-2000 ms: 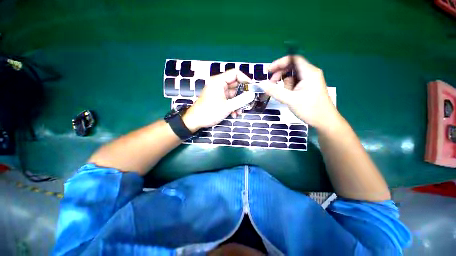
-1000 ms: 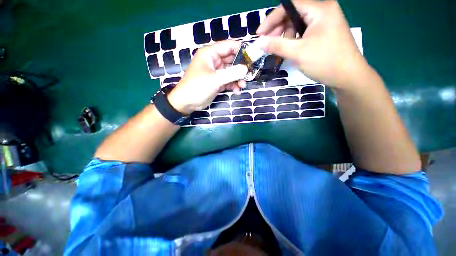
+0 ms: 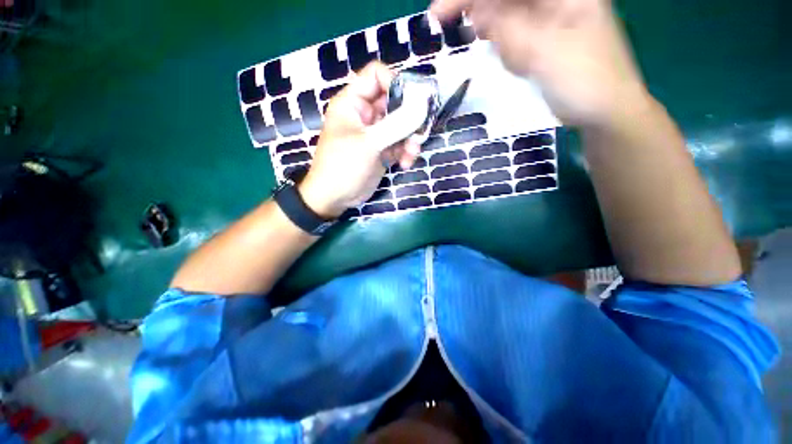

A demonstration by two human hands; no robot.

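My left hand holds a small silver-and-black assembly between thumb and fingers, above the sheets. The thumb has a white cover. A thin dark pointed piece shows just right of the assembly; I cannot tell if it is attached. My right hand is blurred at the top edge, apart from the assembly; whether it holds anything is unclear. The far sheet carries L-shaped black stickers. The near sheet carries rows of curved-top black strips.
Another small dark assembly lies on the green mat at left. Dark cables and a dark round object are at the far left. Red items show below the bench edge at left.
My right hand has moved up and away from the assembly, and the dark tool earlier in it no longer shows there. The assembly is turned in my left hand. The view has shifted.
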